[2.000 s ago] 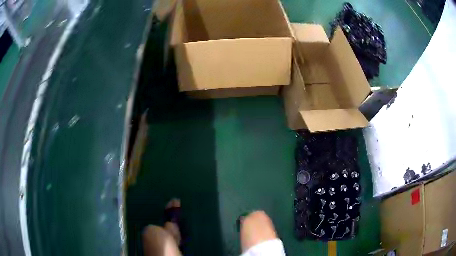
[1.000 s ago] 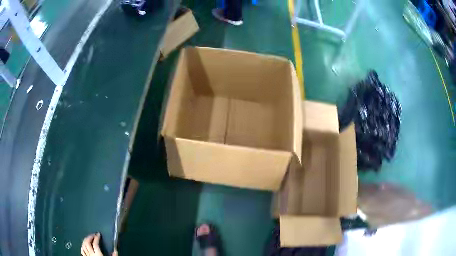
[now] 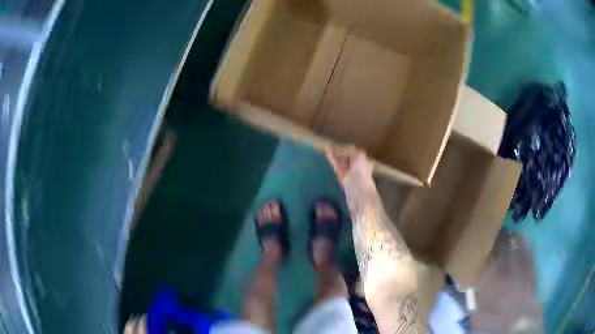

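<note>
A large open cardboard carton (image 3: 365, 85) stands tilted at the upper middle, and its inside looks empty. My right hand (image 3: 350, 163) grips the carton's near top edge, with the bare arm reaching up from the lower right. My left hand (image 3: 136, 325) is cut off by the bottom edge at the lower left; only blurred fingertips show beside a bright blue thing (image 3: 176, 316). A second, smaller open carton (image 3: 440, 196) lies right of the large one, partly hidden by it and my arm.
The dark green bench (image 3: 78, 130) curves along the left, with a pale rail (image 3: 21, 124). A dark shiny heap of black bagged parts (image 3: 538, 150) lies on the green floor at right. My sandalled feet (image 3: 297, 225) stand below the carton. A brown surface (image 3: 509, 287) lies lower right.
My right hand has come into view and taken hold of the large carton's near edge. The carton has turned and moved up and right in view. The blue thing has appeared at the bottom.
</note>
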